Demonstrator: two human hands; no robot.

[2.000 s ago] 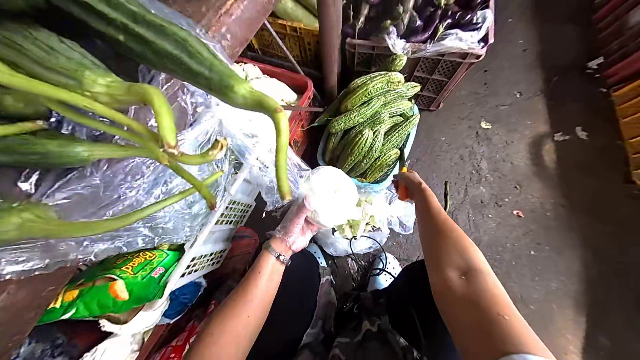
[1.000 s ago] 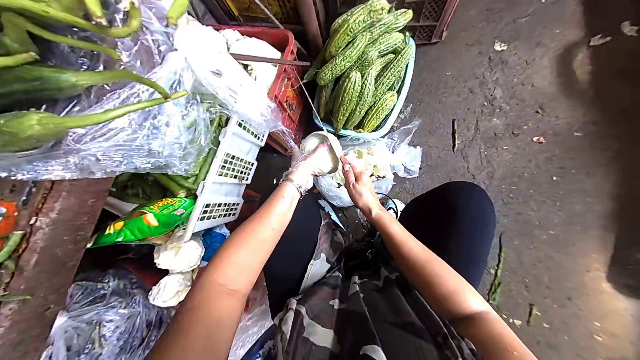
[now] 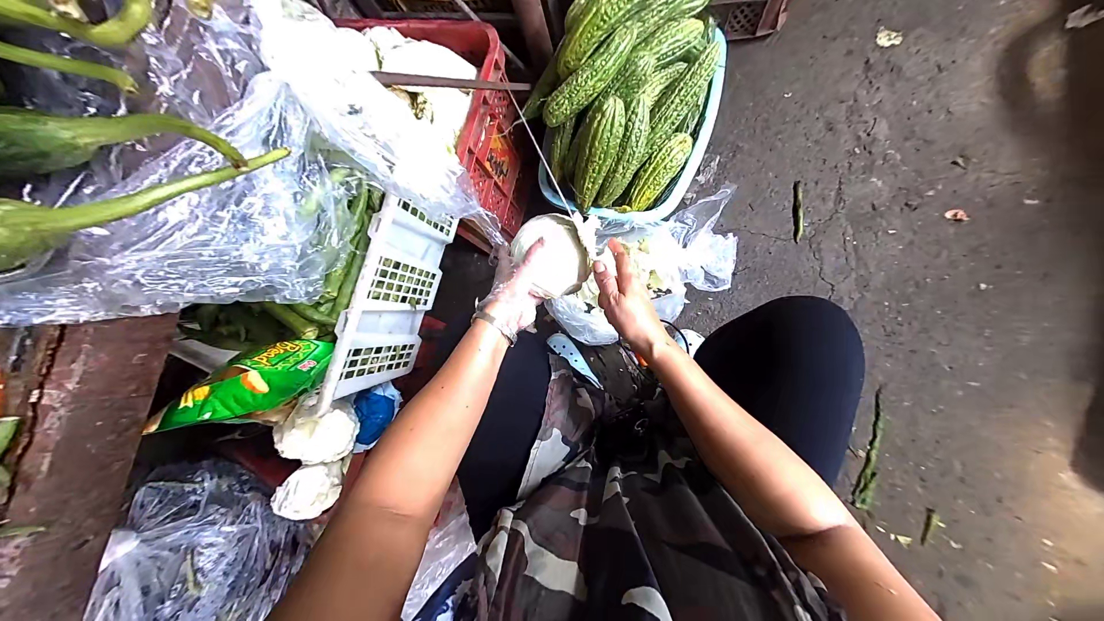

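Observation:
My left hand [image 3: 515,291], in a thin clear plastic glove, holds a pale round vegetable [image 3: 552,257], which looks like a peeled cabbage, from its left side. My bare right hand [image 3: 628,297] is at the right side of it, fingers spread beside a loose whitish leaf edge; whether the fingertips touch it I cannot tell. Below and behind both lies a clear plastic bag [image 3: 589,326] with pale leaf scraps. A light blue basin [image 3: 712,121] heaped with bitter melons [image 3: 601,138] stands just beyond.
At the upper left, a red crate [image 3: 493,112] holds white-wrapped items. A white perforated crate [image 3: 388,297] stands left of my arm, near a green packet [image 3: 250,384]. Large green gourds [image 3: 52,142] lie on plastic film. Plant scraps [image 3: 869,448] dot the floor at right.
Two seconds ago my right hand held an orange-handled tool near the basin; now it is beside the pale vegetable, and no tool shows in it. The view has shifted.

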